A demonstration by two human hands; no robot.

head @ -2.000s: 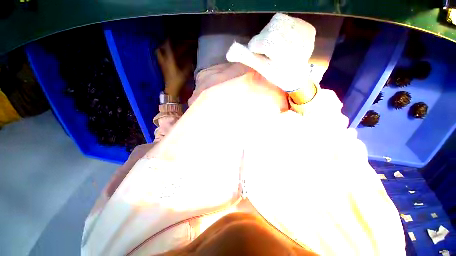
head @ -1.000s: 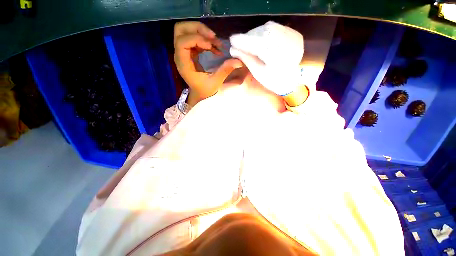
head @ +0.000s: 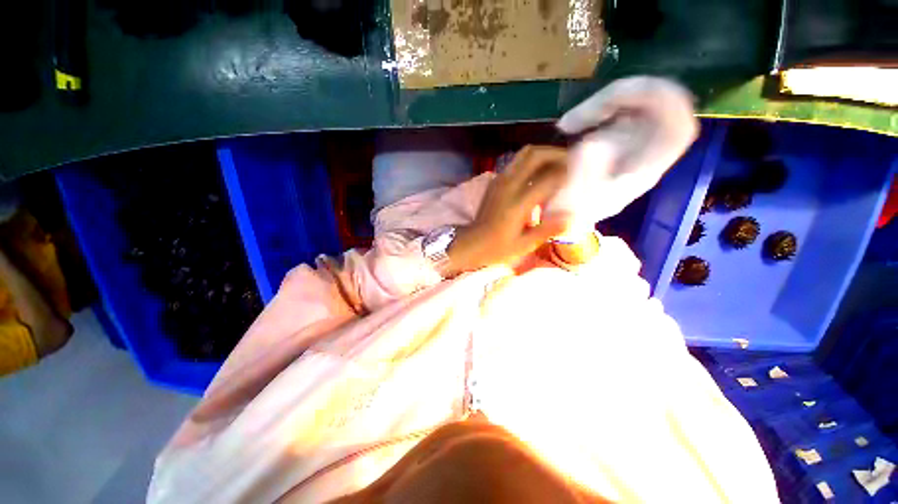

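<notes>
My left hand [head: 512, 202], bare with a watch at the wrist, is near the middle with bent fingers. Its fingertips meet or overlap the lower part of my right hand [head: 630, 148], which wears a white knit glove and is blurred. The glove's fingers curl towards the left, just below the bench edge. No part shows clearly in either hand; what lies between the fingers is hidden or too blurred to tell. Round spiky brownish-black assemblies [head: 740, 231] lie in the lighter blue bin [head: 778, 305] at the right.
The dark green bench [head: 246, 84] crosses the top, with a stained cardboard mat [head: 502, 44] and dark clumps. A deep blue bin [head: 172, 372] of black parts stands left. Slotted blue crates [head: 778, 409] are lower right. A co-worker's arm [head: 30, 300] shows far left.
The view has shifted up, showing more bench and the mat. My left hand came up from the left bin area and has moved right against the glove. My right hand has swung right and blurs.
</notes>
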